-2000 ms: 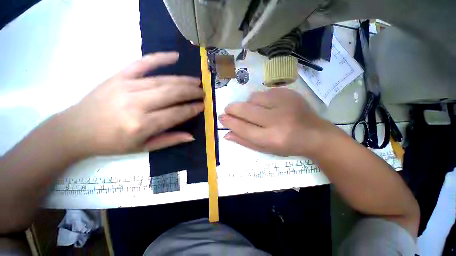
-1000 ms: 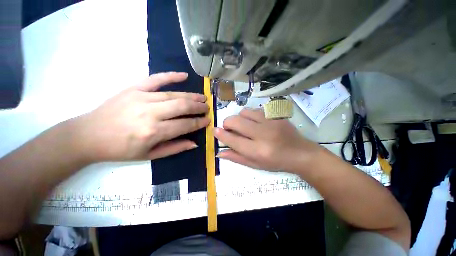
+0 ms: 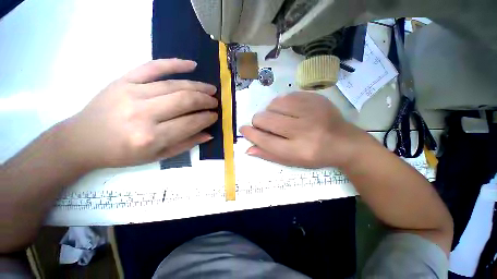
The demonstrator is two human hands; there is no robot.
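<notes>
A black cut panel (image 3: 210, 143) lies lengthwise under the sewing machine head (image 3: 245, 22). A narrow yellow strip (image 3: 228, 147) lies along its right edge and runs up under the head. A dark grey patch (image 3: 176, 160) shows at the panel's near end. My left hand (image 3: 158, 111) lies flat on the panel, fingers apart, fingertips just left of the strip. My right hand (image 3: 297, 131) rests right of the strip, fingers bent and close together; whether it holds anything is hidden. The needle is hidden behind the head.
A ribbed cream knob (image 3: 317, 72) hangs under the head. A paper slip (image 3: 366, 76) and black-handled scissors (image 3: 406, 128) lie to the right. A printed ruler scale (image 3: 120, 197) runs along the table's front edge. Dark cloth (image 3: 468, 163) is at the far right.
The panel, grey patch and yellow strip have moved away from me, toward the machine; the strip no longer hangs past the table edge. The view has shifted between frames. Both hands keep similar poses.
</notes>
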